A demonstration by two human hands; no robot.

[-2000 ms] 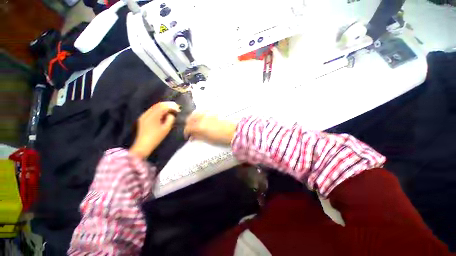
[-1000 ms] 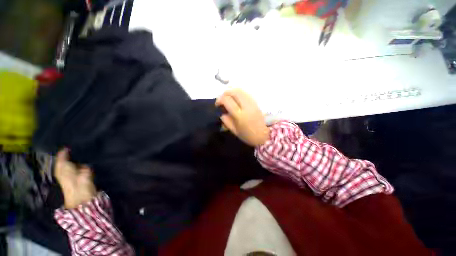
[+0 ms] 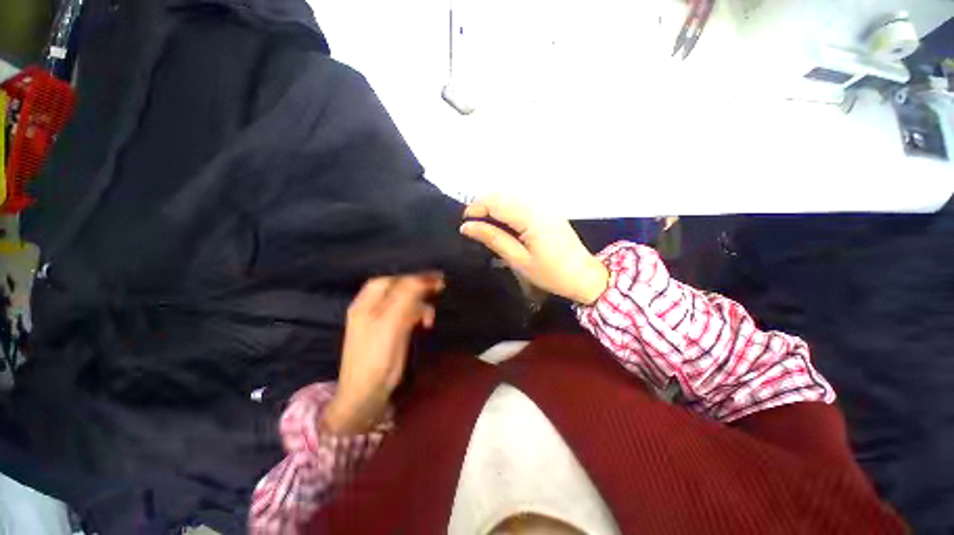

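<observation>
A large black garment point(image 3: 272, 199) spreads over the left side, the machine bed's left end and my lap. My right hand point(image 3: 539, 251) is at the garment's right corner by the front edge of the white machine bed point(image 3: 628, 146), thumb and fingers closed on the cloth. My left hand point(image 3: 379, 340) is over the cloth near my lap, slightly blurred, with fingers curled and apart and no cloth visibly gripped. The machine head and needle area are out of view.
Dark snips point(image 3: 694, 25) lie on the bed at the top. Small white and metal fittings point(image 3: 889, 42) stand at the upper right, beside a dark panel point(image 3: 921, 123). A red slatted basket point(image 3: 38, 125) is at the far left. Dark cloth point(image 3: 837, 282) lies at right.
The garment has come away from the needle area towards my lap and spread out. My left hand went to the far left, then back near my right hand. The view has shifted down.
</observation>
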